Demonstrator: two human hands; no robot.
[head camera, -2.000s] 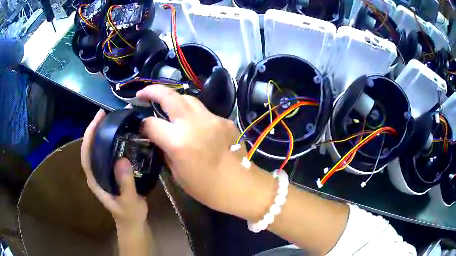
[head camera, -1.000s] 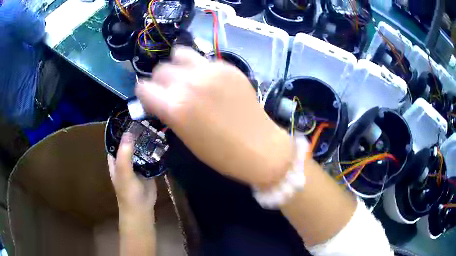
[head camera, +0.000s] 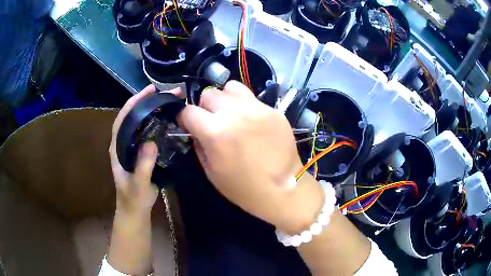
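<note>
My left hand holds a black camera head with its open side towards my right hand. My left thumb lies on the circuit board inside it. My right hand is at the head's right edge, its fingers closed around a thin silver stick, perhaps tweezers, whose end reaches over the board. My fingers hide the grip and part of the board. A base housing with red and yellow leads stands right behind my right hand.
A row of white and black base housings with loose coloured leads runs along the green bench to the right. An open cardboard carton stands below left. Paired black heads stand at the back left.
The camera head has turned; its black rim now faces upper left. My right hand was blurred above the head and is now lower at its right edge. The view has shifted.
</note>
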